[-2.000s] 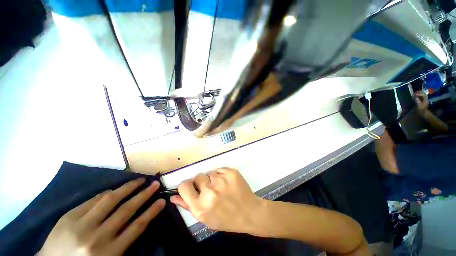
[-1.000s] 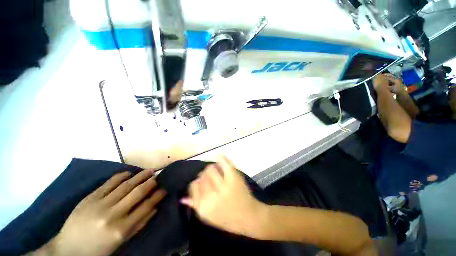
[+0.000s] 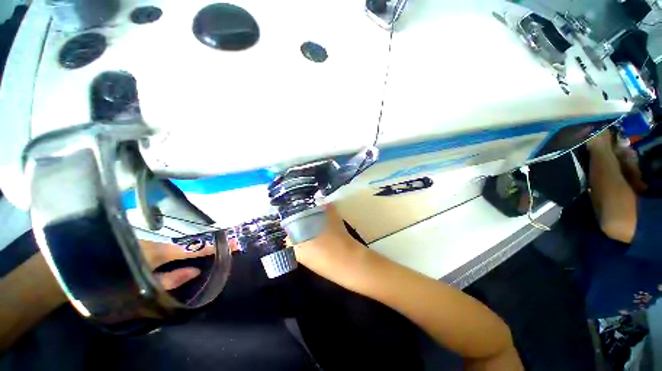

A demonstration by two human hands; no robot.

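The white sewing machine head (image 3: 254, 101) with its blue stripe fills the upper view. Its shiny chrome take-up guard (image 3: 91, 224) is large at the left. The tension assembly (image 3: 301, 206) and a lower knurled knob (image 3: 279, 262) stand out at the front. Black fabric (image 3: 210, 337) lies low in front and under the machine head. My left hand (image 3: 170, 262) is behind the guard, partly hidden, over the black fabric. My right hand (image 3: 318, 243) is mostly hidden behind the tension knob; its forearm runs to the lower right. Needle and presser foot are hidden.
Black thread snips (image 3: 403, 186) lie on the machine bed. A dark block (image 3: 504, 194) with a pale cord sits on the table at right. The ruler strip (image 3: 493, 250) edges the table. Another person's arm (image 3: 611, 188) is at far right.
The view has shifted over the top of the machine head. Both hands and the black fabric have moved from the table's front edge in towards the needle area, behind the guard and knobs.
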